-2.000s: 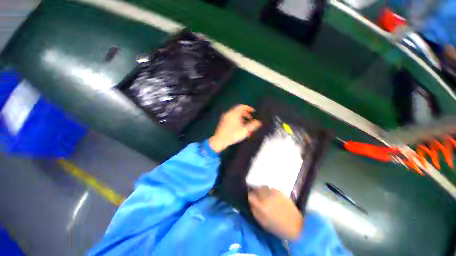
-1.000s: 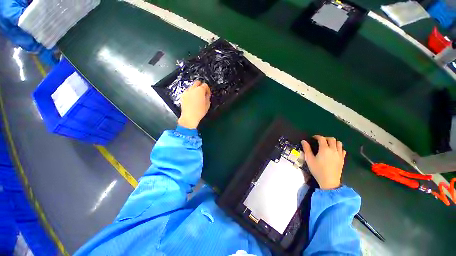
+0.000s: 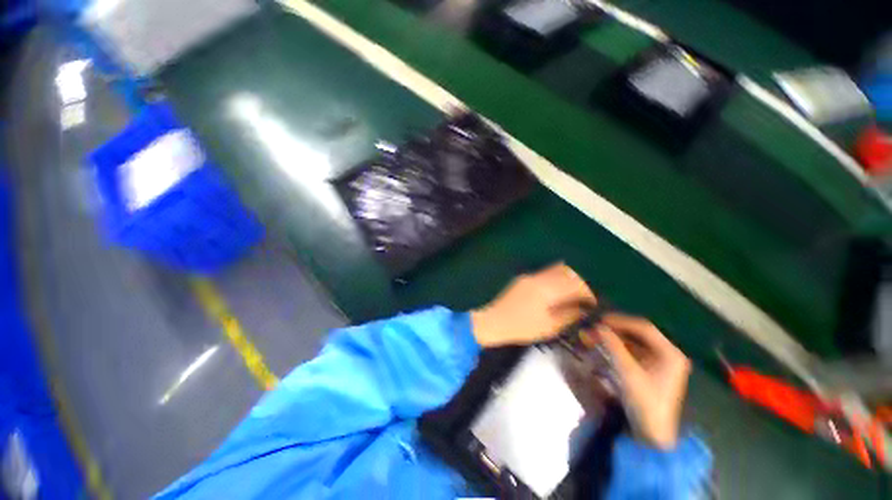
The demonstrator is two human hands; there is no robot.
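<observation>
An opened tablet with a large pale battery (image 3: 531, 422) lies in a black tray (image 3: 452, 415) close in front of me. My left hand (image 3: 538, 306) and my right hand (image 3: 647, 373) meet over the electronics end of the tablet, fingertips nearly touching. A small dark strip shows blurred between the fingertips; I cannot tell which hand bears it. The hands hide much of the board. A black parts tray (image 3: 469, 217) heaped with dark and silver strips stands further off to the left.
An orange-red air tool (image 3: 775, 397) lies at the right. A pale rail (image 3: 626, 213) crosses the green bench. More trays with tablets (image 3: 675, 83) stand beyond it. A blue crate (image 3: 196, 220) is on the floor at the left.
My left hand has moved from the parts tray to the tablet's electronics end. My right hand has come off the tray's edge area to meet it. The view has shifted and is blurred.
</observation>
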